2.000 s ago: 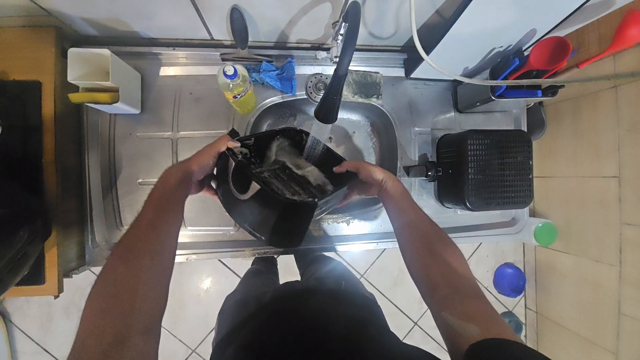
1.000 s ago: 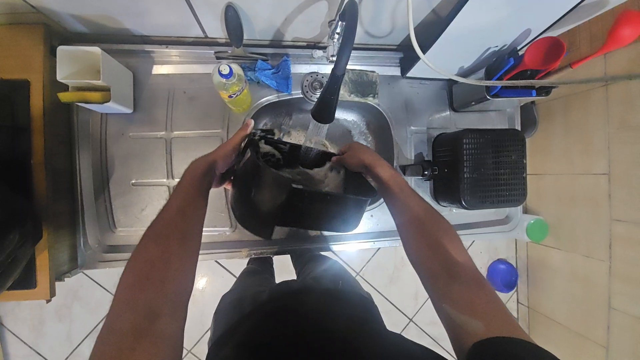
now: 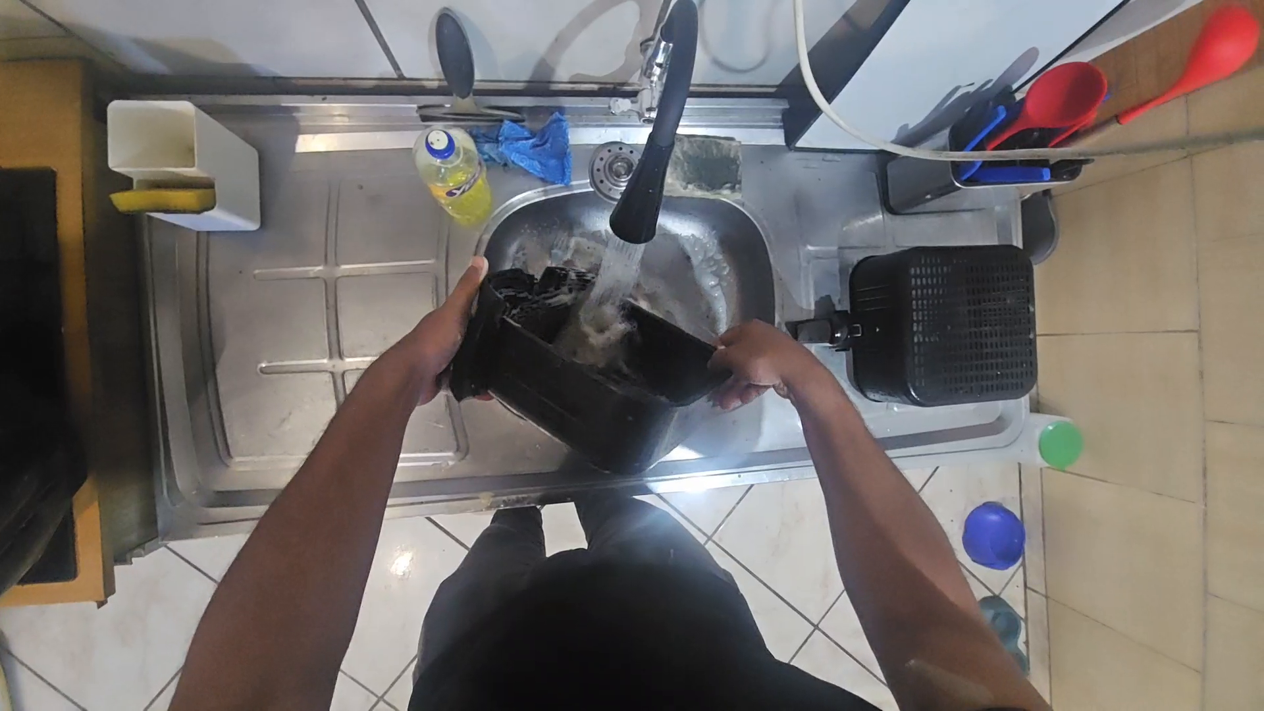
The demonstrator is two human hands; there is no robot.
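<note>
Between my hands, a black air fryer drawer [image 3: 583, 395] is held tilted over the stainless steel sink basin [image 3: 746, 237]. My left hand [image 3: 444, 341] grips its left end, the thumb on the rim and the other fingers hidden behind it. At the right, my right hand [image 3: 758, 363] holds the rim, with the fingers curled around it. Water runs from the black faucet spout [image 3: 647, 188] into the drawer, where it splashes and foams. To the right of my right hand, a perforated black air fryer basket [image 3: 963, 326] lies upside down, its handle pointing at the basin.
Behind the left drainboard [image 3: 296, 316] stand a yellow dish soap bottle [image 3: 454, 178] and a blue cloth [image 3: 538, 146]. A white holder [image 3: 212, 168] with a yellow sponge [image 3: 163, 200] is at the far left. A utensil caddy [image 3: 918, 183] with red spoons stands at the back right.
The drawer has turned and tilted between my hands, so that its inside now shows under the running water. Both hands have kept hold of it. The basket has stayed in place.
</note>
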